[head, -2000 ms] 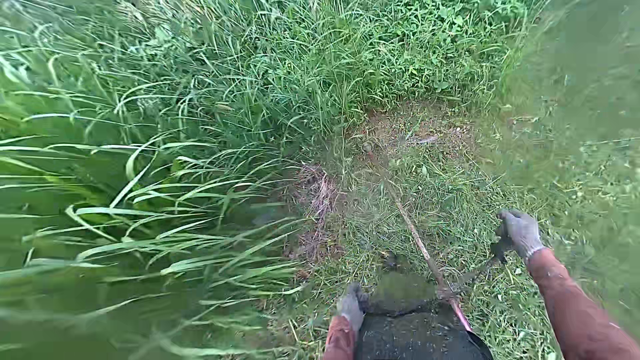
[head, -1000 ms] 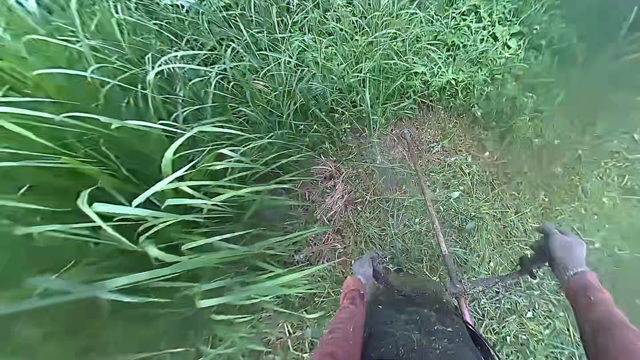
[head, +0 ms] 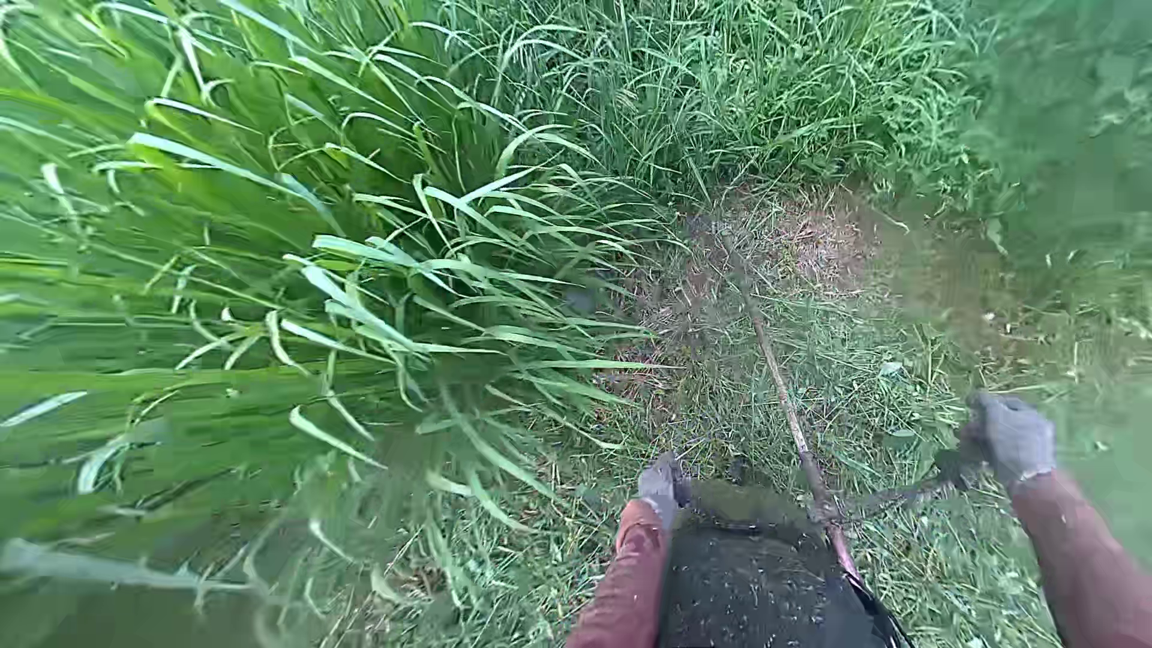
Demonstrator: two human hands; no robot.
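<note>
In grey gloves, both my hands grip the handlebar of a long-shafted brush cutter. My left hand (head: 661, 487) is closed on the left grip, beside my dark speckled apron or clothing (head: 751, 576). My right hand (head: 1015, 438) is shut on the right end of the handlebar (head: 904, 495), out to the right. From the bar's joint the thin shaft (head: 781, 387) runs forward and slightly left over cut grass. Its far end near the tall grass is blurred, and the cutting head cannot be made out clearly.
Tall green grass (head: 432, 270) leans in from the left, with more dense grass (head: 774, 90) ahead. Cut clippings (head: 864, 360) cover the ground around the shaft. A patch of bare brownish soil (head: 819, 234) lies near the shaft's far end. The right edge is blurred.
The far end of the shaft has swung left over the last second, toward the tall grass, after a swing to the right before that. Both hands keep their hold.
</note>
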